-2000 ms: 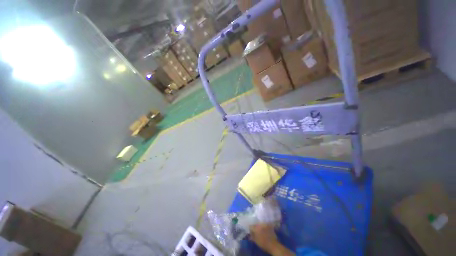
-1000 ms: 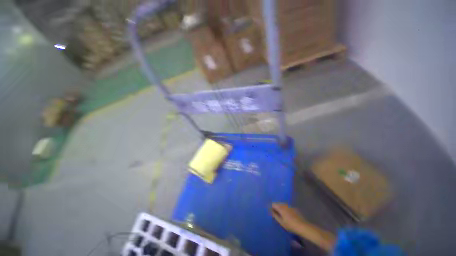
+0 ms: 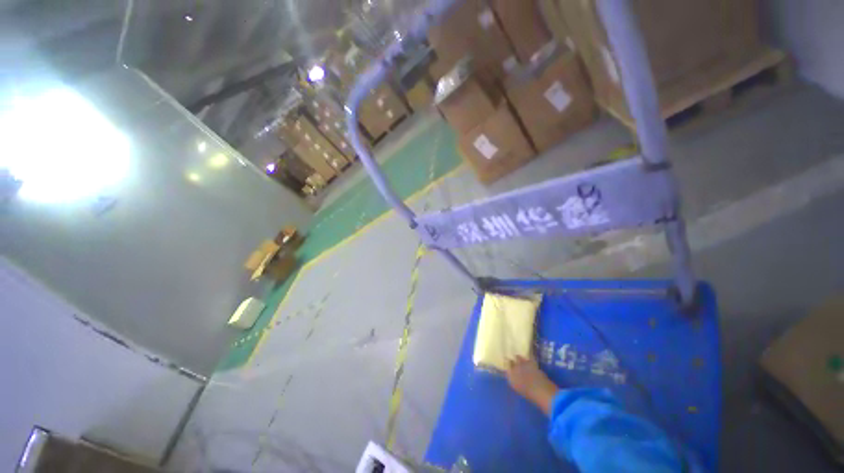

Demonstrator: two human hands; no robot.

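A pale yellow packet (image 3: 505,331) lies on the blue deck (image 3: 592,406) of the platform hand truck, near the foot of its push handle. My right hand (image 3: 526,371), in a blue sleeve, is at the packet's lower edge with the fingertips on it; whether they grip it I cannot tell. A corner of the white foam tray (image 3: 379,458) shows at the bottom edge of the picture. My left hand is not in view.
The handle's lettered crossbar (image 3: 546,217) stands behind the deck. A brown carton (image 3: 810,369) lies on the floor at the right. Stacked cartons (image 3: 500,139) stand beyond the handle. Another brown carton (image 3: 79,456) is at the bottom left.
Two seconds ago my right hand was at a clear plastic bag; one second ago it was empty over the deck. Now it is at the yellow packet, which has turned more upright. The bag is out of sight.
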